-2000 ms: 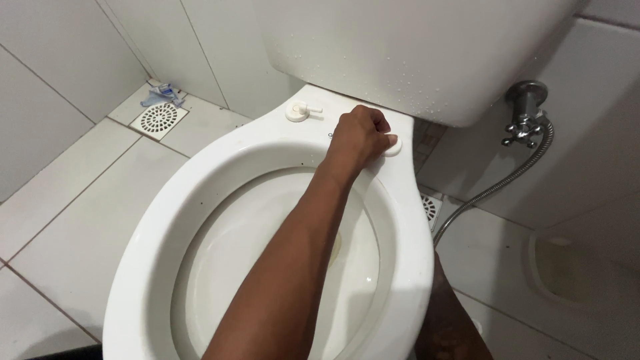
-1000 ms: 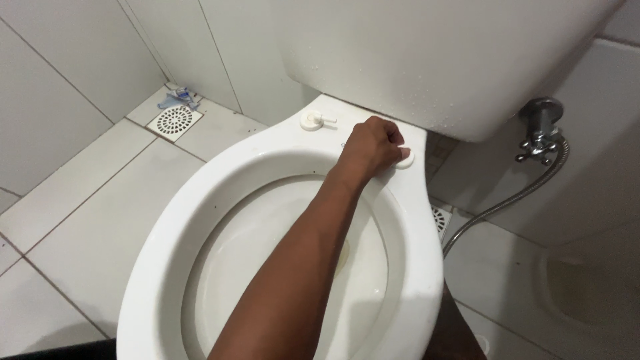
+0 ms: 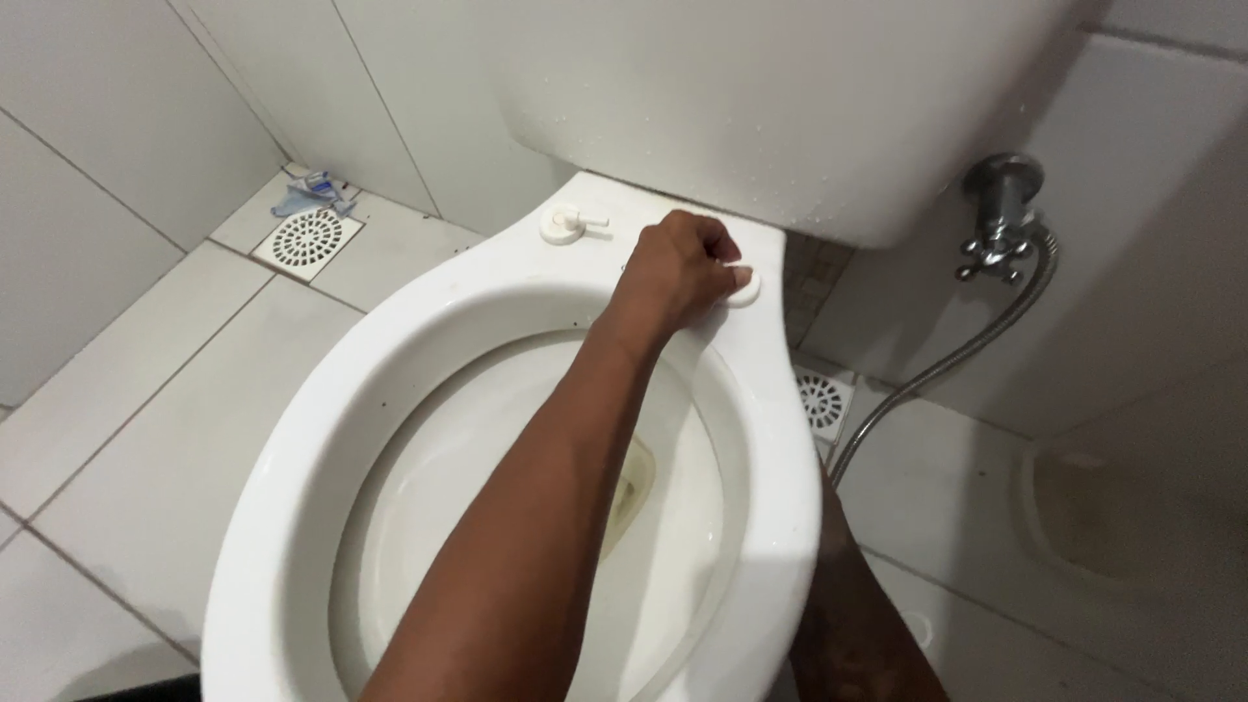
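Note:
My left hand (image 3: 697,263) reaches across the white ceramic toilet bowl (image 3: 283,468). Its fingers are closed on a white plastic seat-hinge fitting (image 3: 746,289) at the right rear of the rim; the fingers hide much of the part. A similar hinge fitting (image 3: 563,223), with a short pin pointing right, sits at the left rear. What looks like my right forearm goes down beside and under the bowl's right side, and the hand is hidden behind the ceramic.
The toilet tank (image 3: 780,107) rises right behind the rim. A chrome valve (image 3: 999,219) with a flexible metal hose (image 3: 955,361) is on the right. Floor drains (image 3: 307,242) lie on both sides, and crumpled blue-and-white litter (image 3: 314,195) is by the left one. A pale container (image 3: 1082,507) stands lower right.

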